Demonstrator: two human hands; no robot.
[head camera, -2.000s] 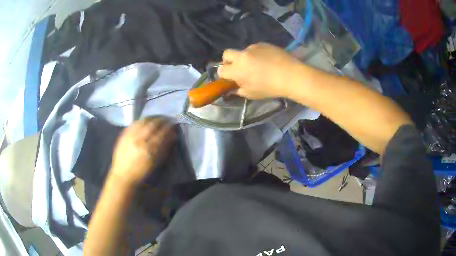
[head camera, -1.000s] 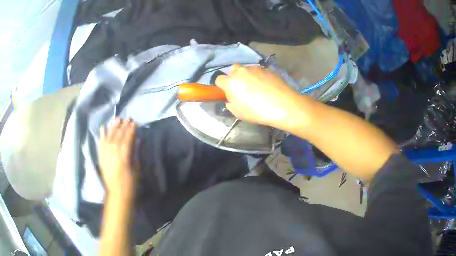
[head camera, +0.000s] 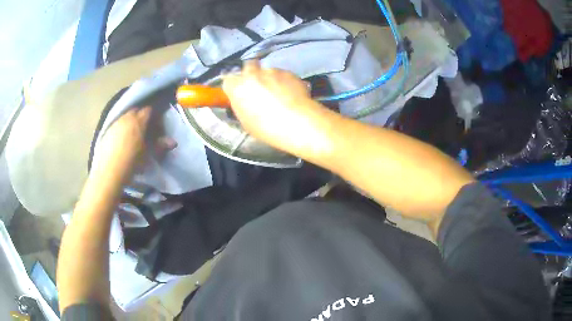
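A dark garment with pale bluish-grey backing (head camera: 307, 53) lies bunched over the beige padded form (head camera: 53, 147). My right hand (head camera: 270, 110) grips the steam iron (head camera: 229, 135) near its orange handle, which points left. The iron's silver body rests over the pale backing and dark cloth, its near edge showing. My left hand (head camera: 128, 135) is left of the iron at the garment's left edge, with folded backing at its fingers. The fingertips are blurred and partly hidden in the cloth, so its grip is unclear.
A blue hose (head camera: 370, 84) and a clear one run from behind the iron up to the right. Dark cloth (head camera: 182, 19) lies at the far side. Blue rack bars (head camera: 533, 172) and plastic-wrapped items stand at the right, with a red bundle (head camera: 527, 28) at the upper right.
The iron and my right hand have moved left. My left hand has moved slightly up. The garment has been shifted and bunched up, baring more of the beige form along its far side.
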